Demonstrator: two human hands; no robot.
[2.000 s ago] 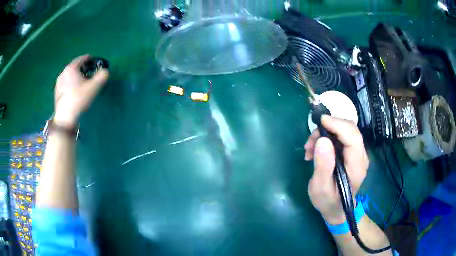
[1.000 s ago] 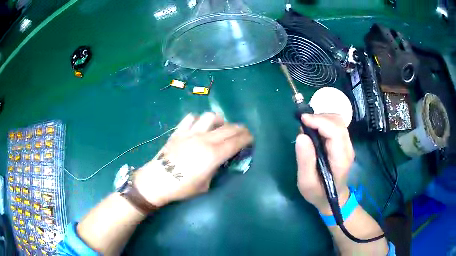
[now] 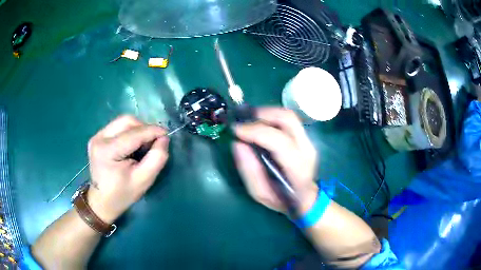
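Observation:
A round black device (image 3: 198, 105) lies on the green mat in front of me, with a green circuit board (image 3: 210, 129) at its near edge. My left hand (image 3: 129, 158) is left of it, pinching a thin silvery solder wire (image 3: 175, 129) whose end reaches the device's lower left edge. The wire's tail trails to the lower left. My right hand (image 3: 277, 158) is right of the device and grips the black soldering iron (image 3: 275, 171). The iron's metal tip (image 3: 227, 74) points up and away, above the device's right side. The right hand is blurred.
Two small batteries (image 3: 158, 63) lie beyond the device, below the clear hood (image 3: 198, 18). A black fan grille (image 3: 292, 36), white round container (image 3: 315, 95), iron stand (image 3: 393, 45) and beige roll (image 3: 428, 118) are at right. Another black unit (image 3: 21, 37) is far left; the battery tray (image 3: 6, 211) is cut off.
The left hand has moved off the device, back to the left, and now holds solder wire. The right hand has brought the iron left and closer to the device. The view has shifted right.

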